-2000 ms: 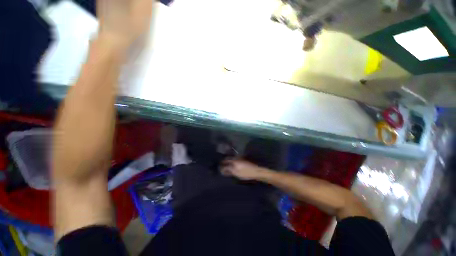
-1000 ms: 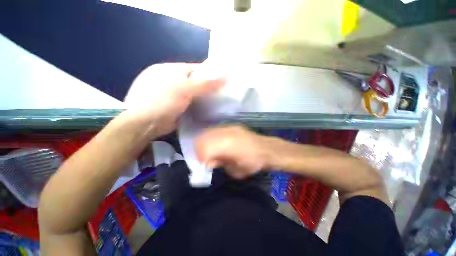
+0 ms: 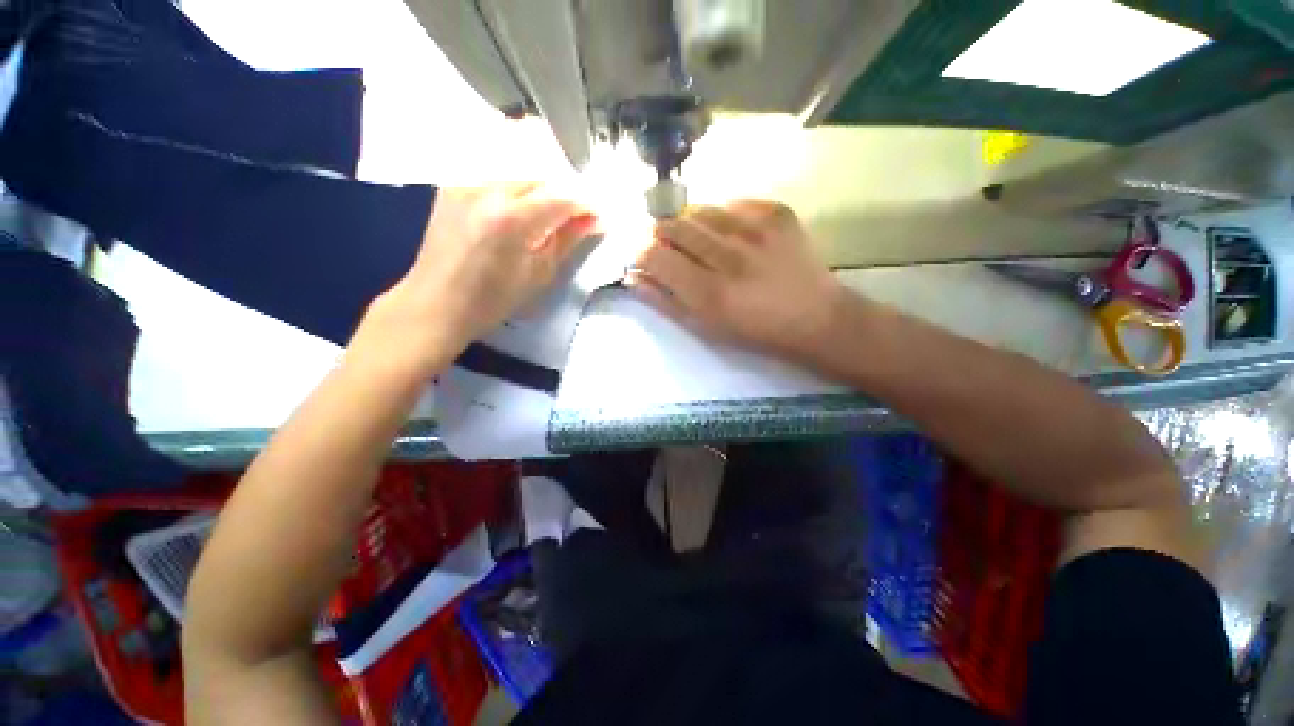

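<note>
My left hand (image 3: 497, 255) lies on the table left of the needle area (image 3: 664, 163), fingers bent over light fabric. My right hand (image 3: 745, 277) lies flat just right of and below the presser foot, fingertips close to it. A light fabric piece (image 3: 490, 419) with a dark strip hangs over the table's front edge below my left hand. Dark fabric panels (image 3: 270, 220) lie left of my left hand. The fabric directly under the needle is washed out by glare. The sewing machine's head (image 3: 880, 43) stands above my hands.
Scissors with red and orange-yellow handles (image 3: 1142, 305) lie right of the machine beside a small tray (image 3: 1242, 284). More dark fabric (image 3: 71, 369) drapes over the table's left edge. Below are a red basket (image 3: 426, 525), a small blue basket (image 3: 497, 638) and another blue crate (image 3: 904, 546).
Both hands have moved from the table's front edge and my lap up to the needle area. The light piece now lies on the table under them. The view has shifted, showing more of the machine head.
</note>
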